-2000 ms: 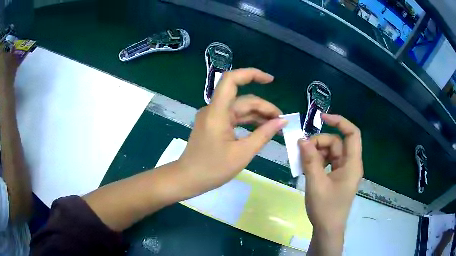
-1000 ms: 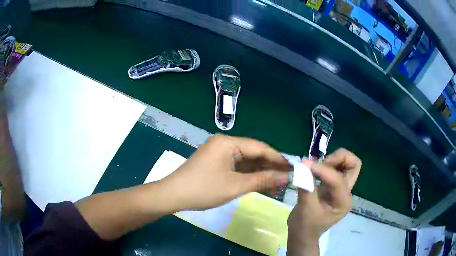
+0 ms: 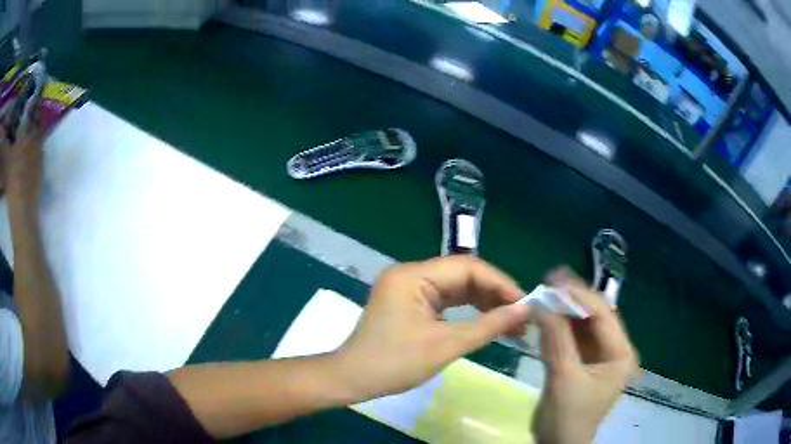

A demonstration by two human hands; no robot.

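Note:
A small white adhesive pad (image 3: 555, 301) is held between my two hands and looks bent. My left hand (image 3: 434, 323) pinches its left end between thumb and fingertips. My right hand (image 3: 585, 351) pinches its right end; its fingertips are blurred. The sticker sheet (image 3: 481, 403), white on the left and yellow on the right, lies below my hands, partly covered by them. An open handheld unit (image 3: 461, 204) with a white pad in its handle lies just beyond my left hand. Another unit (image 3: 610, 260) with a white pad lies beyond my right hand.
The green conveyor (image 3: 217, 113) runs beyond the pale metal rail (image 3: 325, 247). A unit without a visible white pad (image 3: 351, 154) lies left, another unit (image 3: 742, 354) far right. A white sheet (image 3: 147, 234) is at left, beside another person's arm (image 3: 39, 286).
The pad was flat and upright between my hands; it now appears bent, with both hands pinching it. My hands have moved lower, then slightly right. The units appear shifted right and lower in view.

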